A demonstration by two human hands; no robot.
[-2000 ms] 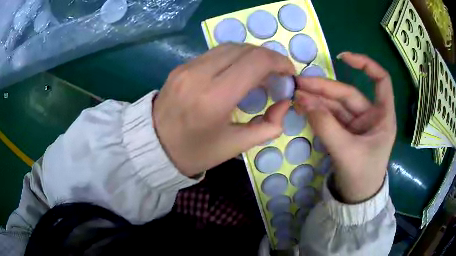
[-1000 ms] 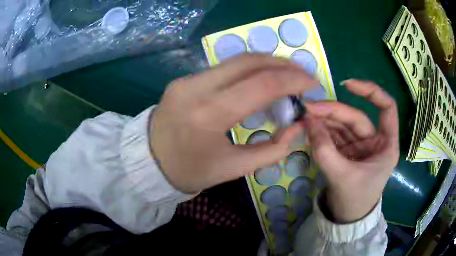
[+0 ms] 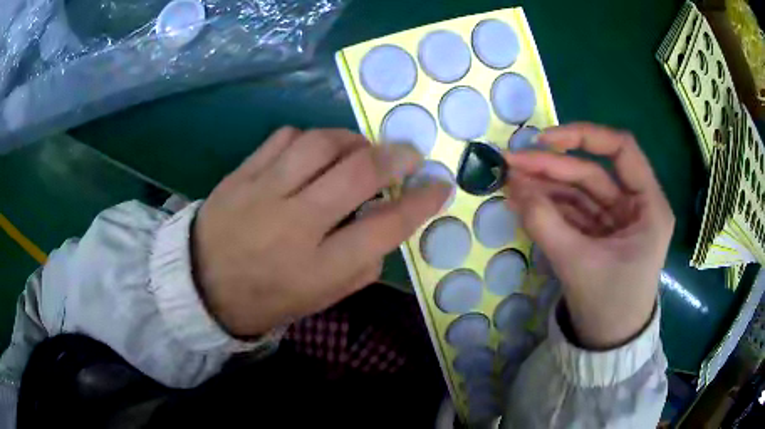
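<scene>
The pale-yellow die-cut sheet lies at a slant under my hands, with whitish-blue discs in its round positions. A dark teardrop-like shape shows in the middle of the third row. I cannot tell if it is an empty hole or a dark piece above it. My right hand pinches thumb and index finger at its right edge; whether they hold something thin is unclear. My left hand is blurred, its thumb and index finger apart over the disc to the left, with nothing clearly held.
A crinkled clear plastic bag lies at the upper left with a loose disc on or in it. Fanned yellow sheets with holes stand at the right. A brown box with yellow scraps is at the upper right edge.
My left hand has moved left, away from my right fingertips. The pale disc seen between my fingers is no longer there, and the dark shape now shows fully.
</scene>
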